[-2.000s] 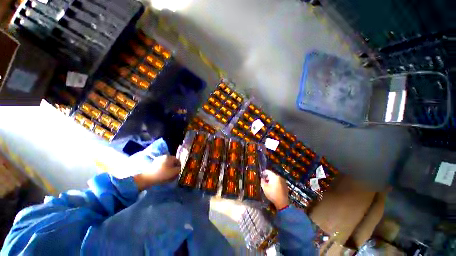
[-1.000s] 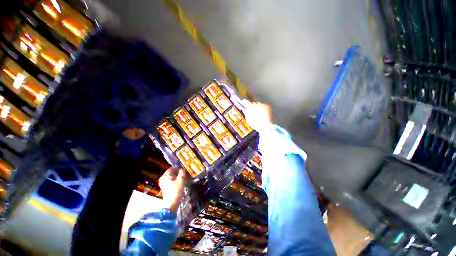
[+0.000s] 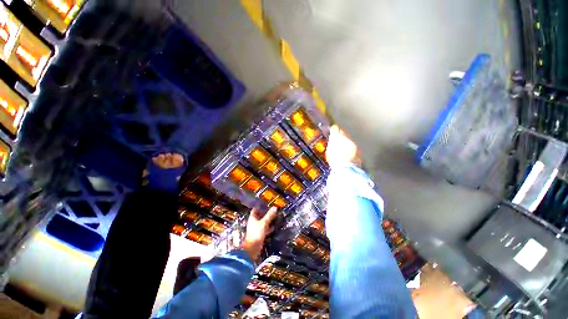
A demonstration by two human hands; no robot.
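A clear blister tray [image 3: 278, 133] with orange coil components in rows is between my hands, at or just above a tray stack; whether it rests there I cannot tell. My left hand [image 3: 258, 232] is at its near left edge, thumb and fingers against the rim. My right hand [image 3: 342, 148] is at its right edge, with the fingers partly hidden by glare. More tray stacks [image 3: 293, 274] of orange-dotted parts lie nearer to me, with white paper slips on them.
A dark blue-black plastic pallet [image 3: 205, 68] is at the left, with a foot in an open sandal [image 3: 167, 163] on it. Large orange parts show at the upper left. A blue-edged cart platform [image 3: 473, 118] and dark racks stand right. A brown carton [image 3: 439, 296] is lower right.
The tray has moved right and away from me, and appears flatter over the stack. Both hands have moved with it. Earlier, it was held close to my body.
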